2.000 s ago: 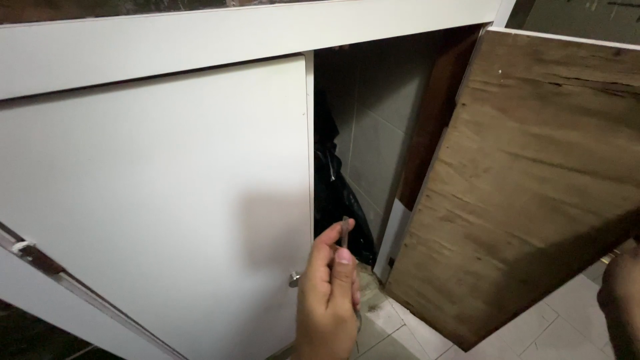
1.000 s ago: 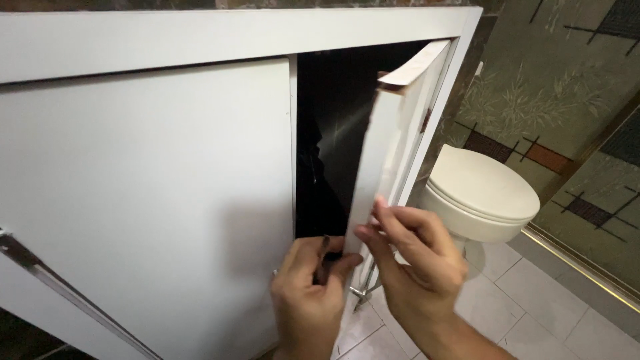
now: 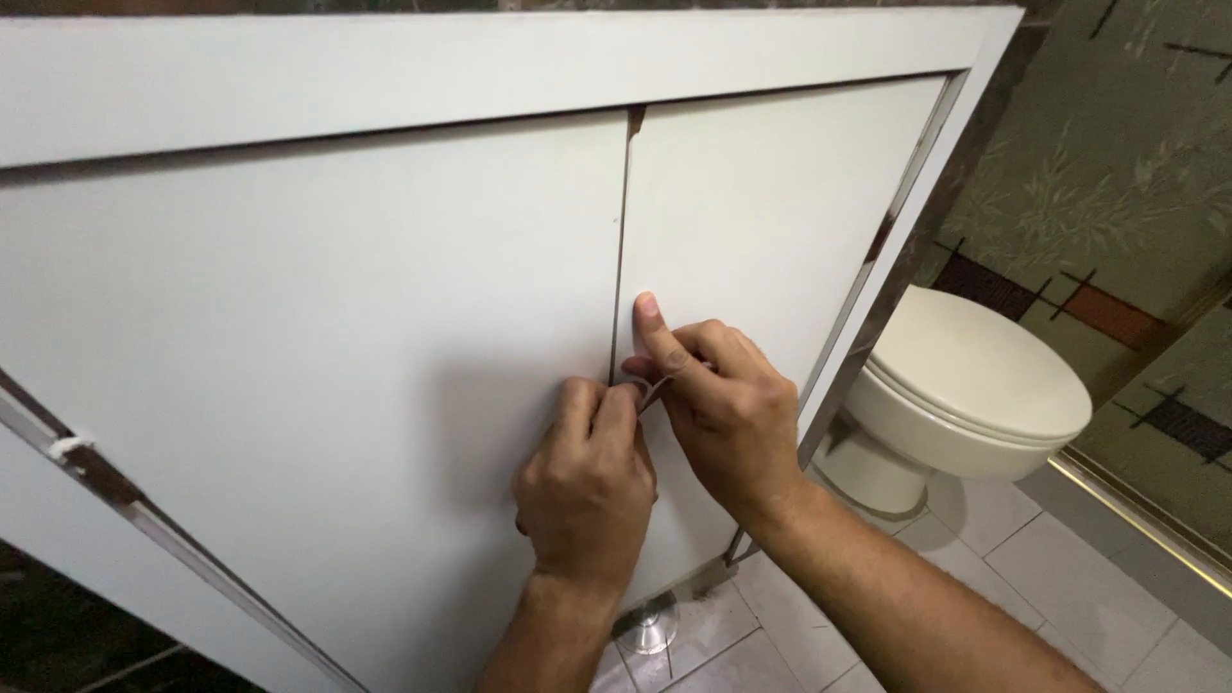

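Two white cabinet doors, the left door (image 3: 289,318) and the right door (image 3: 770,212), sit closed side by side with a thin gap between them. At that gap my left hand (image 3: 589,472) has its fingers bent around something small that its fingers mostly hide. My right hand (image 3: 727,414) is just to the right, thumb extended against the right door's edge area. A thin pale strip or cord (image 3: 656,393) runs between the fingers of both hands; its exact kind is unclear. The door knobs are not visible behind the hands.
A white toilet (image 3: 982,375) with its lid down stands right of the cabinet frame (image 3: 972,53). A round metal floor drain (image 3: 651,628) lies in the tiled floor (image 3: 1059,568) below the doors. Patterned wall (image 3: 1059,173) rises behind the toilet.
The right door, wide open two seconds ago and partly open one second ago, is now closed. Both hands have come together at the gap between the doors.
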